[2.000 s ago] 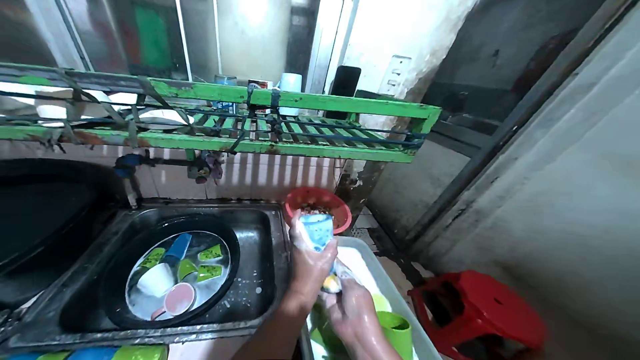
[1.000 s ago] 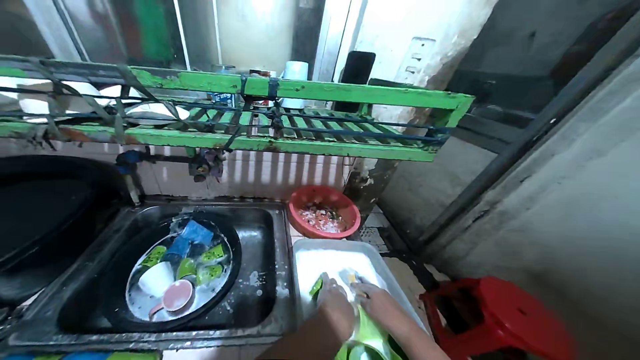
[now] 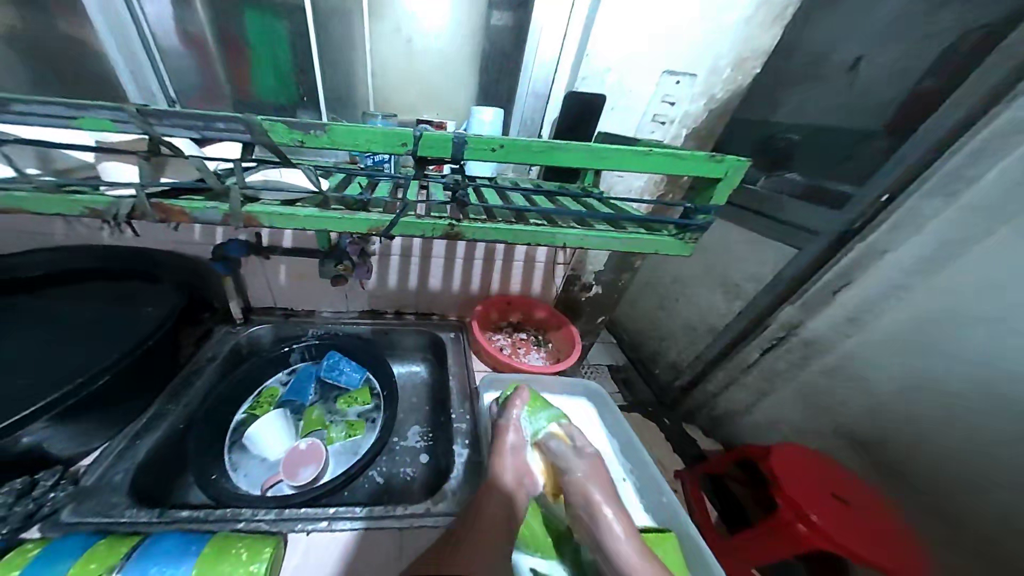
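Observation:
My left hand [image 3: 512, 444] is closed around a soapy green cup [image 3: 534, 410] above a grey plastic basin [image 3: 636, 452] of suds. Against the cup, my right hand [image 3: 578, 464] holds a yellow sponge [image 3: 550, 474], partly hidden between the hands. More green items [image 3: 662, 552] lie in the basin under my forearms. To the left, a round black tub [image 3: 388, 400] in the metal sink holds soapy water with blue cups [image 3: 344, 371], several green cups [image 3: 344, 430], a white cup [image 3: 270, 434] and a pink dipper with a handle [image 3: 303, 462].
A red bowl [image 3: 524, 334] with food scraps stands behind the basin. A green slatted rack [image 3: 560, 236] spans the wall, holding dishes and a dark phone [image 3: 578, 132]. A red plastic stool [image 3: 832, 512] is at the right. Green and blue cups [image 3: 160, 555] lie in a row at front left.
The blue cup in my left hand two seconds ago is out of my grip, and another blue cup shows in the black tub. My hands have gone down into the basin and risen with a green cup.

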